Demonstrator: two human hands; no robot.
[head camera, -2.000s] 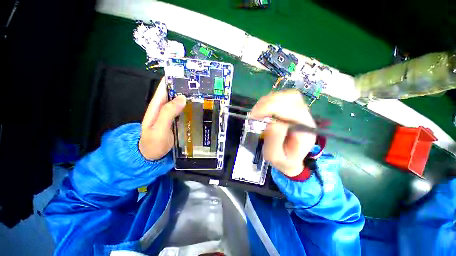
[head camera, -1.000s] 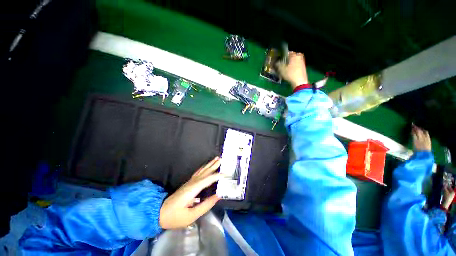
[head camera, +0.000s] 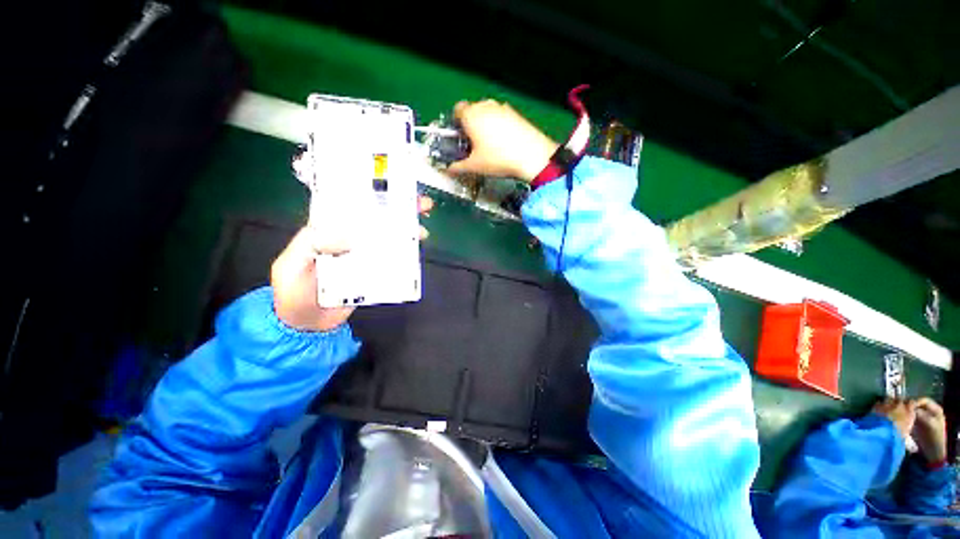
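My left hand (head camera: 300, 282) holds a silvery-white phone mid-frame (head camera: 363, 226) above the black tray (head camera: 416, 368). The frame stands lengthwise away from me, with an orange-gold flex end near its middle. My thumb is at its left edge and fingertips show at its right edge. My right hand (head camera: 503, 142), with a red wrist strap, is just right of the frame's far end. Its fingers are closed on a small dark and silver main board (head camera: 447, 144), partly hidden and blurred. A thin light piece shows between the fingers and the frame.
A board pile (head camera: 500, 195) lies on the white strip (head camera: 268, 116), partly behind my right arm. A dark phone-like part (head camera: 621, 144) lies on the green mat. A taped post (head camera: 753, 216) slants in at right, above a red bin (head camera: 802, 347). Another person's hands (head camera: 914, 421) work at far right.
My left hand has lifted the white frame from the tray and moved it up and left. My right hand has moved left from the dark phone-like part to beside the frame. The view has shifted slightly.
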